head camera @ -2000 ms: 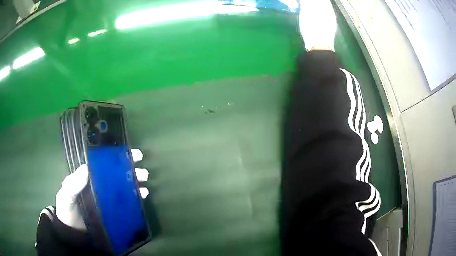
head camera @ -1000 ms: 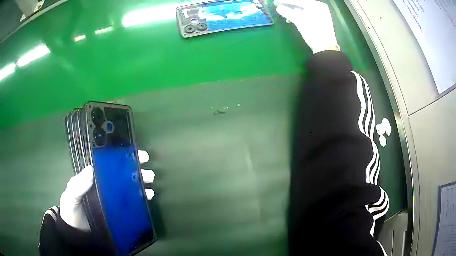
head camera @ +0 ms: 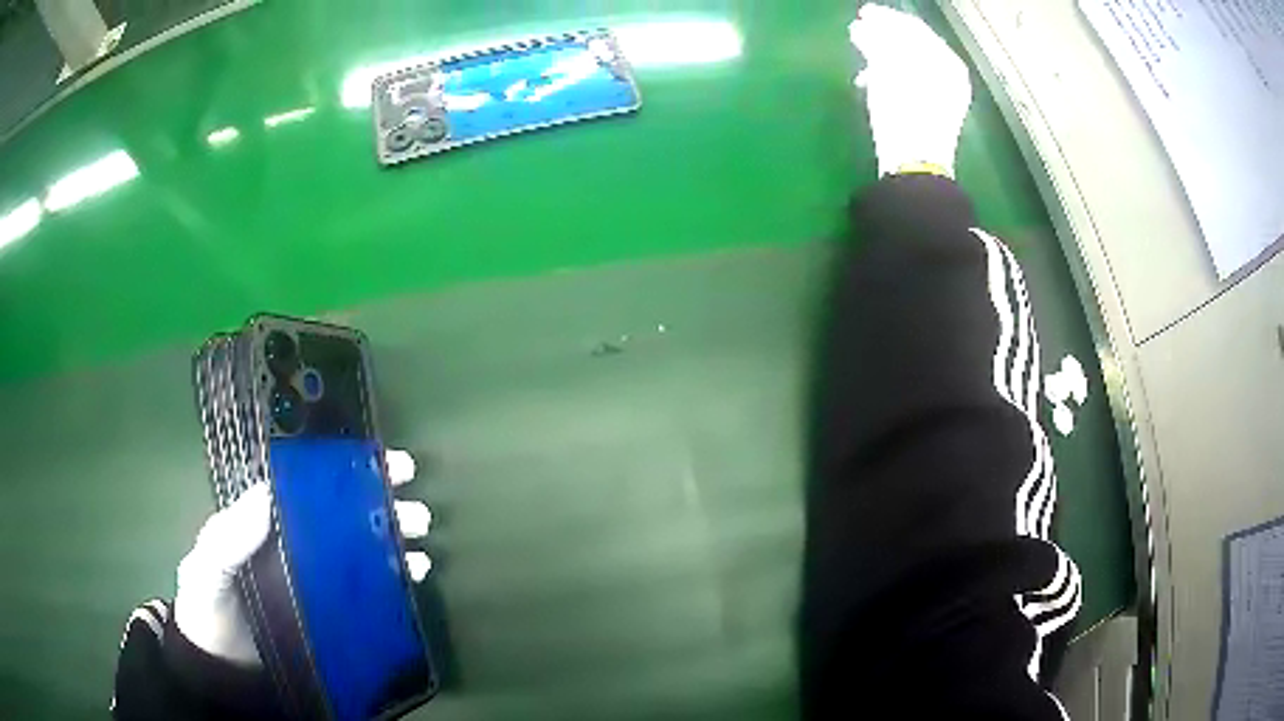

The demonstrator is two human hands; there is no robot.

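My left hand (head camera: 228, 571), in a white glove, grips a stack of phone units (head camera: 342, 563) at the lower left, thumb side on the left and fingertips round the right edge. The front unit shows blue film and dark camera rings at its top. A single phone unit (head camera: 539, 89) with blue film lies on the bright green conveyor belt (head camera: 563, 197), camera end to the left. My right hand (head camera: 915, 96), white-gloved and overexposed, is over the belt's right side, right of that unit and apart from it. It shows no object; its fingers are hard to make out.
The dull green work surface (head camera: 620, 479) lies before me. Small white pieces (head camera: 1066, 392) sit at its right edge. A pale machine panel with paper sheets (head camera: 1197, 127) borders the right side. A grey fixture (head camera: 87, 35) shows at the top left.
The single phone unit has come into view and shifted left along the belt, away from my right hand. My right hand has drawn back slightly. My left hand still holds the stack.
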